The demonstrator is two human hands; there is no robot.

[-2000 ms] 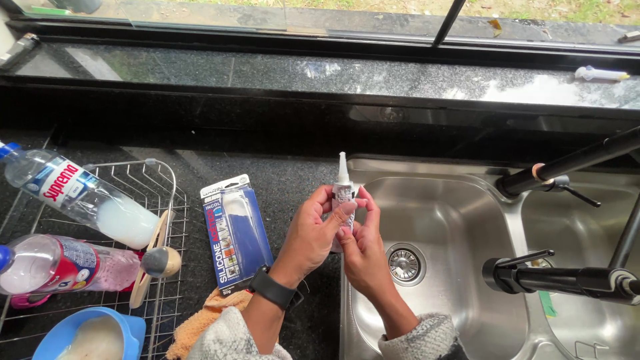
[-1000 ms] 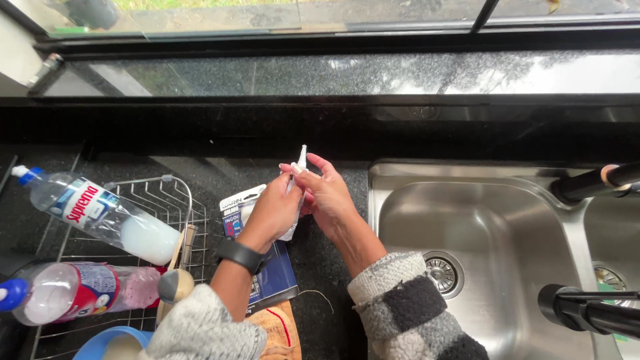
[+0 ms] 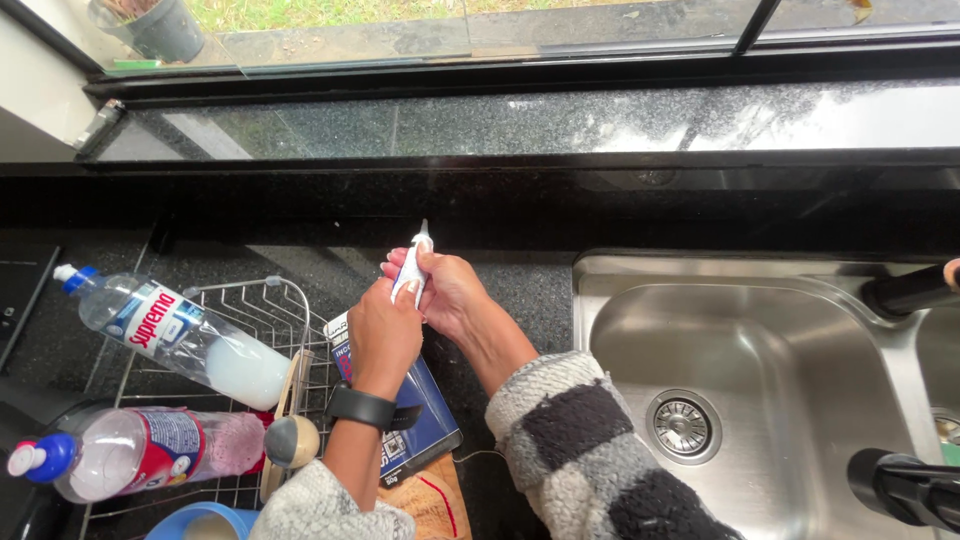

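Observation:
Both hands grip a small white tube with a narrow pointed nozzle aimed at the back edge of the countertop. My left hand, with a black wristband, is closed around the tube's lower end. Higher up, my right hand has its thumb pressed on the tube near the nozzle and its fingers behind it. Beneath my left wrist lies a blue silicone sealant package, partly hidden by the wrist and band. An orange cloth with a red line sits under the package's lower end.
At left, a wire dish rack stands by two plastic bottles, a wooden-handled brush and a blue bowl. To the right are a steel sink and a black faucet. A granite ledge runs below the window.
Both hands, with the tube, have moved left, away from the sink and over the package. The tube's nozzle now sits close to the counter's back edge. The view has shifted somewhat.

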